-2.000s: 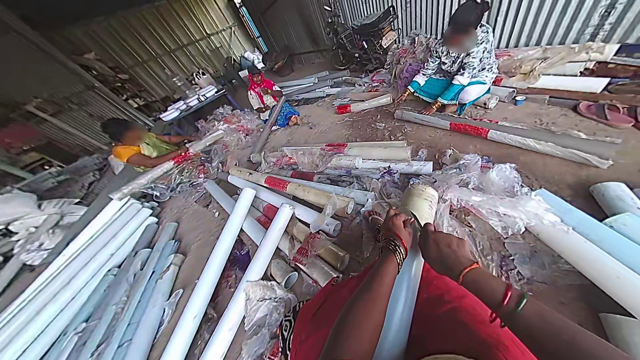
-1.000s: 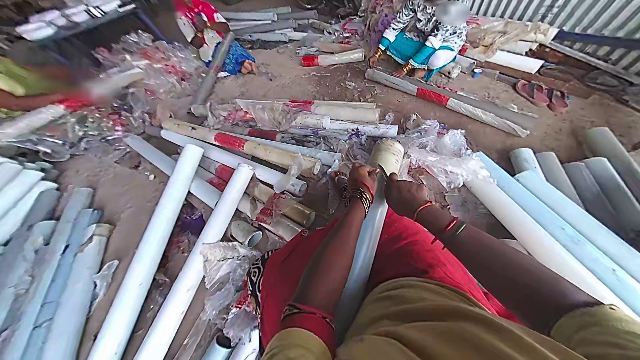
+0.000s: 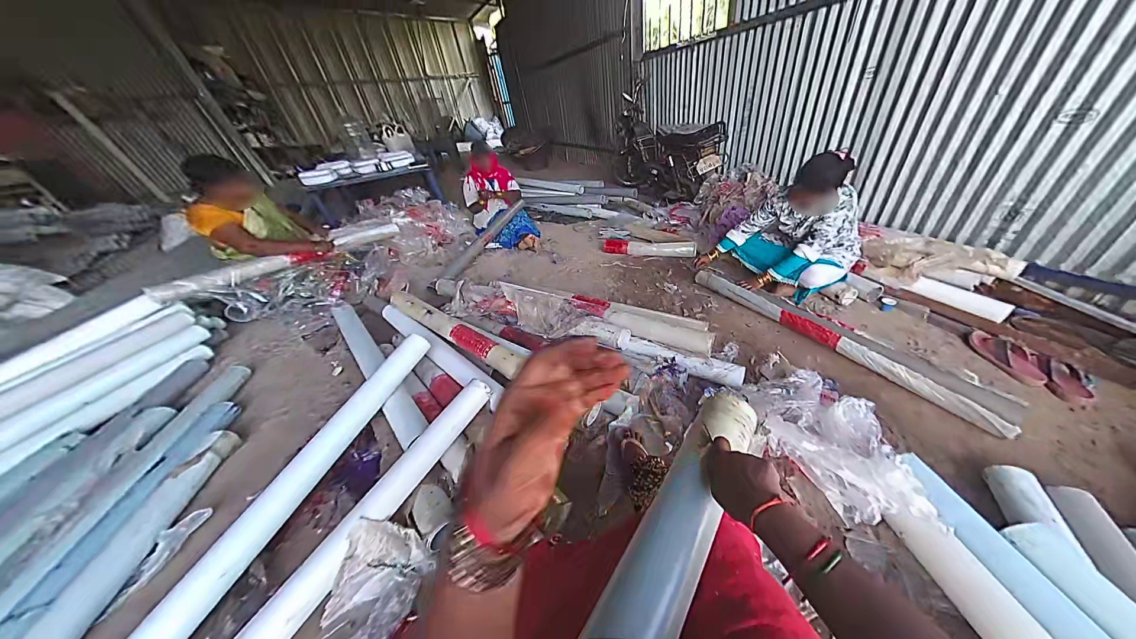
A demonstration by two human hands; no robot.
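A grey roll or tube (image 3: 661, 541) with a cream-coloured far end lies slanted over my lap, on red cloth. My right hand (image 3: 745, 479) is closed at its far end, on the right side; whether something small is in the fingers is hidden. My left hand (image 3: 555, 435) is raised to the left of the roll, blurred, fingers extended, touching nothing. Crumpled clear plastic film (image 3: 825, 435) lies just right of the roll's far end. Ahead of my hands, rolls with red bands (image 3: 470, 340) lie on the ground.
White rolls (image 3: 302, 479) lie to the left, beside a stack of more rolls (image 3: 115, 355). Several blue and white rolls (image 3: 994, 550) are at the right. Three people sit on the ground ahead among rolls and plastic. Sandals (image 3: 1021, 357), a motorcycle (image 3: 679, 151) and a table (image 3: 364, 177) stand farther off.
My left hand has come off the roll's far end, where it was beside my right hand, and is now up to the left. The view has tilted up since one second ago.
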